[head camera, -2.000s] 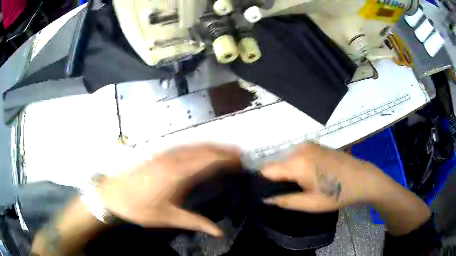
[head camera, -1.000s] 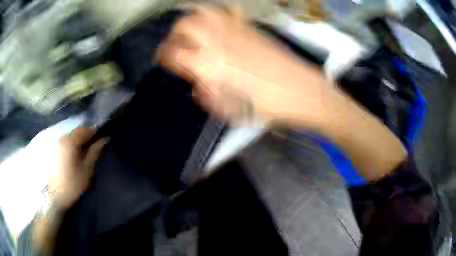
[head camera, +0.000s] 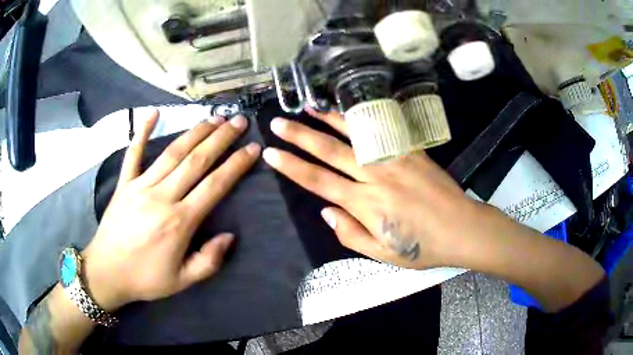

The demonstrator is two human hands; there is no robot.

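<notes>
A dark cloth panel [head camera: 229, 291] lies flat on the white machine table, with a seam line running up its middle toward the needle area. My left hand [head camera: 159, 222] lies flat on it, fingers spread, fingertips just in front of the presser foot [head camera: 253, 104]. My right hand [head camera: 375, 201] lies flat on the cloth right of the seam, partly behind the cream tension knobs [head camera: 378, 132]. Neither hand grips anything. The cream sewing machine head [head camera: 215, 41] stands over the cloth; the needle itself cannot be made out.
A long dark-blue bar [head camera: 24, 90] stands at upper left. Grey cloth [head camera: 45, 229] hangs over the left side. More black cloth with a stitched band [head camera: 496, 139] lies right of the head. Printed ruler marks [head camera: 534, 208] run along the table edge. A blue crate [head camera: 524, 295] shows below right.
The view has moved closer to the machine head. The cloth, earlier gathered in my hands near the front edge, then lifted, now lies spread under the head with both hands flat on it.
</notes>
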